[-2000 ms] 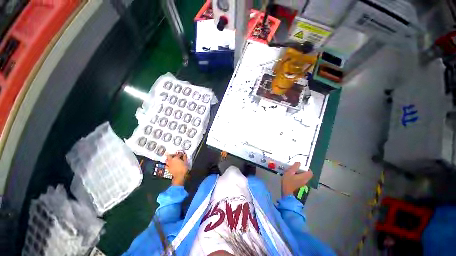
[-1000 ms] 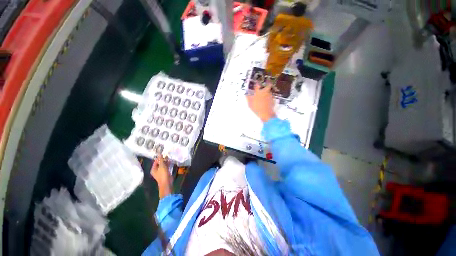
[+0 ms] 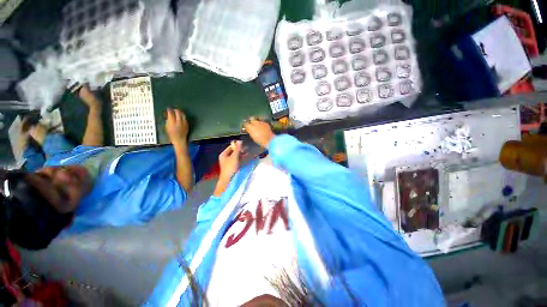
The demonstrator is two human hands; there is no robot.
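My left hand (image 3: 229,160) is raised in front of my chest, its fingertips pinched together; whether something small is between them is too blurred to tell. My right hand (image 3: 259,132) is at the bench's front edge, fingers curled, and its fingertips are too unclear to show a held part. The white blister tray (image 3: 418,60) lies beyond it with rows of ring-shaped housings (image 3: 342,83); its near-left corner pockets show no ring. The dark red-brown fixture (image 3: 418,201) is on the machine bed at right, with small light spots on it.
A dark labelled bottle or device (image 3: 273,90) lies beside the tray. Clear spare trays (image 3: 231,36) lie at the back left. A neighbouring person's hand (image 3: 177,127) rests near a beige perforated plate (image 3: 133,111). The orange dispensing head (image 3: 525,157) and small bins (image 3: 511,231) are at right.
The view has swung left, bringing the neighbour into sight. My right hand has left the fixture and come back near my body. My left hand has moved from the tray's edge to before my chest.
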